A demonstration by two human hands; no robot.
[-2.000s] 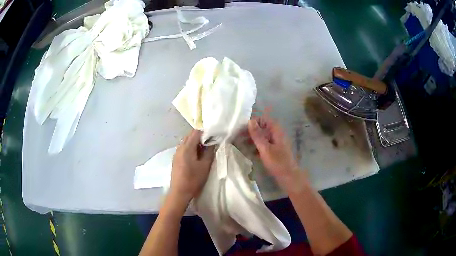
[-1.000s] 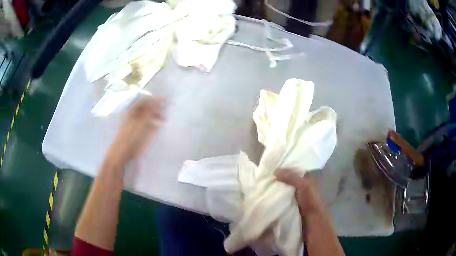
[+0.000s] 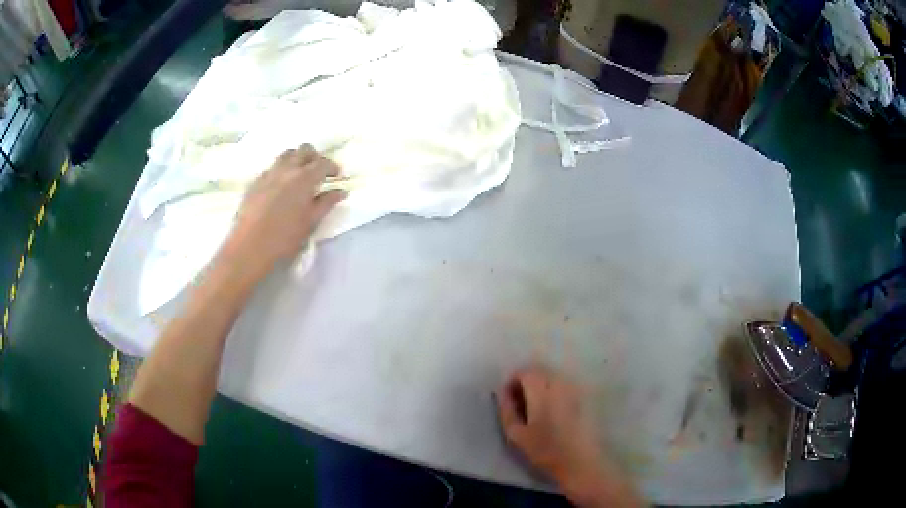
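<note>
A large pile of cream-white cloth pieces [image 3: 397, 129] lies spread and crumpled over the far left of the pressing table [image 3: 427, 327]. My left hand [image 3: 288, 198] lies on the near left part of the pile, thumb and fingers against the cloth; whether it grips a fold is not clear. My right hand [image 3: 541, 412] is over the near middle of the table, loosely curled, slightly blurred, with nothing seen in it.
The steam iron [image 3: 790, 357] stands at the right edge beside a metal iron rest [image 3: 830, 427]. White tie strips [image 3: 576, 119] lie near the far edge. A wrapped pillar [image 3: 646, 35] stands behind the table. A dark padded bar [image 3: 139, 79] is beyond the far left.
The twisted cream bundle has left the middle of the table and my right hand. The far-left pile now looks larger and more spread. My left hand has moved onto it. The view has shifted.
</note>
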